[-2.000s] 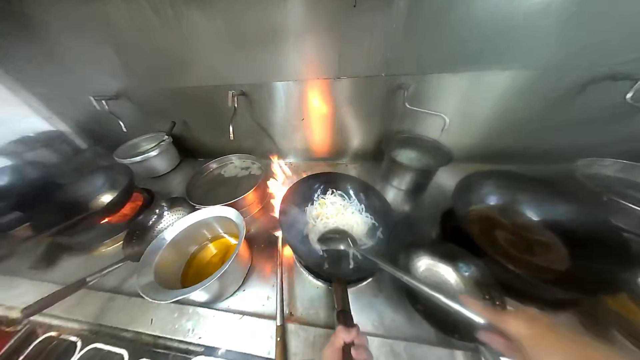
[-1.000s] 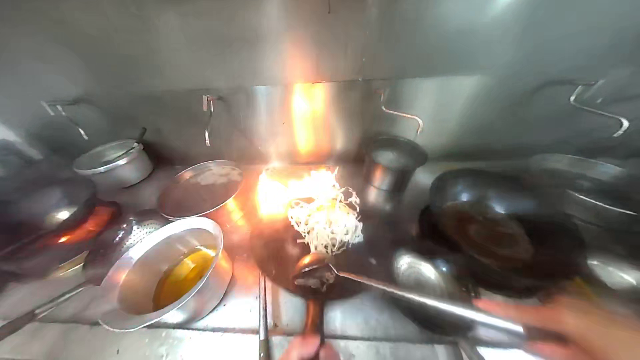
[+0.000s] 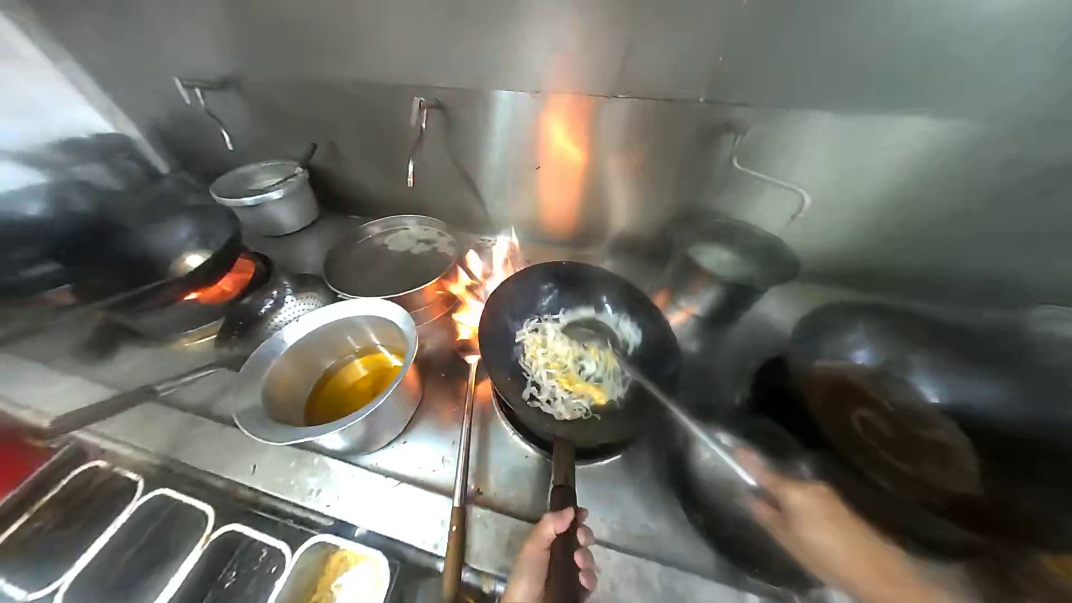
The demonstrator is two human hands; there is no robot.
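Note:
A black wok (image 3: 536, 318) sits on a burner in the middle, holding pale noodles (image 3: 565, 368) with yellow bits that may be egg. My left hand (image 3: 557, 553) grips its dark wooden handle (image 3: 564, 477) at the bottom. From the right, my right hand (image 3: 779, 494) holds a long metal ladle (image 3: 682, 414); this hand is blurred. The ladle's bowl rests among the noodles inside the wok. Flames (image 3: 486, 280) rise just beyond the wok's left rim.
Left of the wok stands a metal pot (image 3: 381, 419) of yellow liquid, with a perforated strainer (image 3: 289, 306) behind. A long-handled tool (image 3: 461, 469) lies between pot and wok. Another wok (image 3: 1005, 368) is at right, one (image 3: 167, 239) over fire at left. Food trays (image 3: 205, 536) line the lower left.
The noodles, tossed up amid a large flare one second ago, now lie in the wok. The flare has shrunk to flames at the left rim. Yellow bits now show among the noodles.

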